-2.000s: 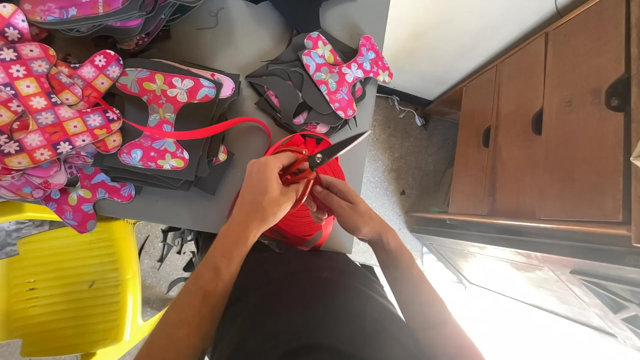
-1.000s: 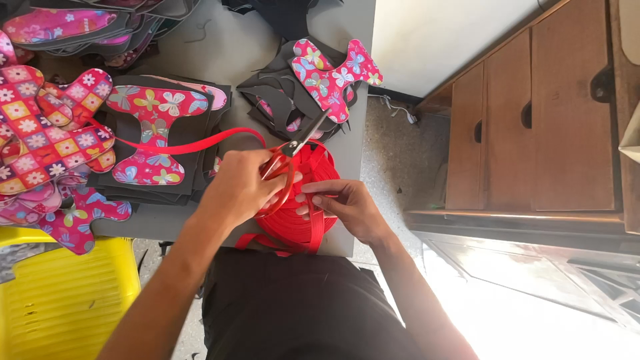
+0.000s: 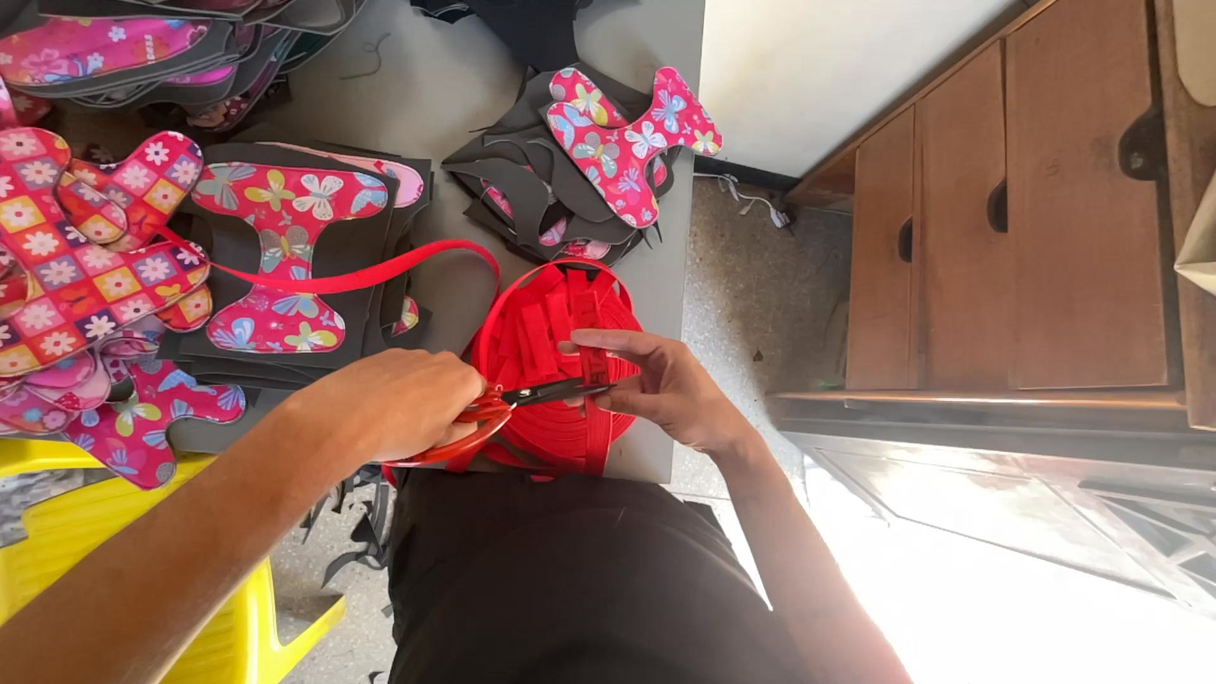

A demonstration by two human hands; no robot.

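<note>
My left hand grips the red handles of a pair of scissors at the table's near edge. The dark blades point right, across a strip of red ribbon that my right hand pinches between thumb and fingers. Beneath both hands lies a large roll of red ribbon, with short cut red pieces on top of it. One red length curves left from the roll over a butterfly-print fabric piece on a dark stack.
On the grey table lie flower-print pieces at left, another stack behind them, and a pile with a butterfly-print piece on top. A yellow plastic chair stands below left; a wooden drawer cabinet is at right.
The scissors have swung from pointing up and right to lying nearly level, with the blades now at the ribbon strip by my right hand. My right hand's fingers have lifted the strip.
</note>
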